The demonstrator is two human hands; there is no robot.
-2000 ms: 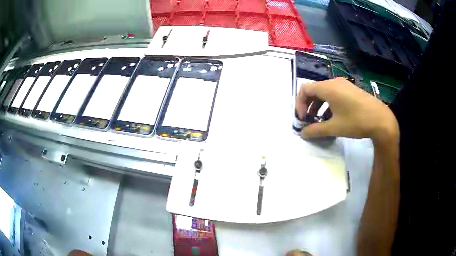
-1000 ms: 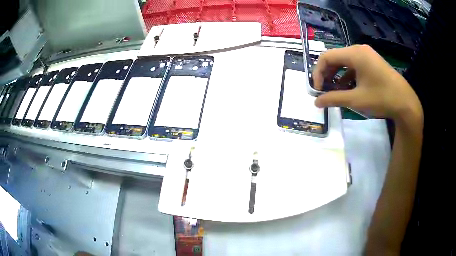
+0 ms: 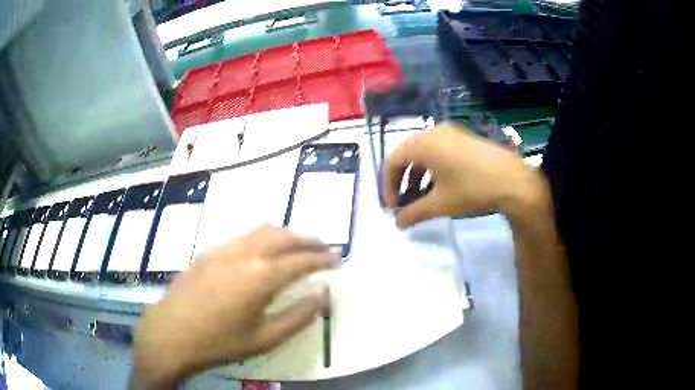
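A phone middle frame (image 3: 326,199) lies flat on the white infeed plate (image 3: 396,301), apart from the row of middle frames (image 3: 132,228) at the left. My left hand (image 3: 248,293) is over the plate with its fingertips at the lower end of that lone frame. The fingers are apart and blurred, and I cannot tell whether they touch it. My right hand (image 3: 449,174) holds another middle frame (image 3: 376,141) upright or tilted at the plate's right part. That frame is blurred, and the fingers hide its lower part.
A red tray (image 3: 286,72) lies behind the plate. Black blister trays (image 3: 507,57) are at the back right. A white side guide (image 3: 255,137) borders the row at the back. A grey-white machine cover (image 3: 80,91) stands at the left. A dark slot (image 3: 327,335) is in the front guide.
My left hand has come in over the plate. The right hand and its frame have moved left and down in the picture. The view has shifted, showing more of the red tray and the conveyor behind it.
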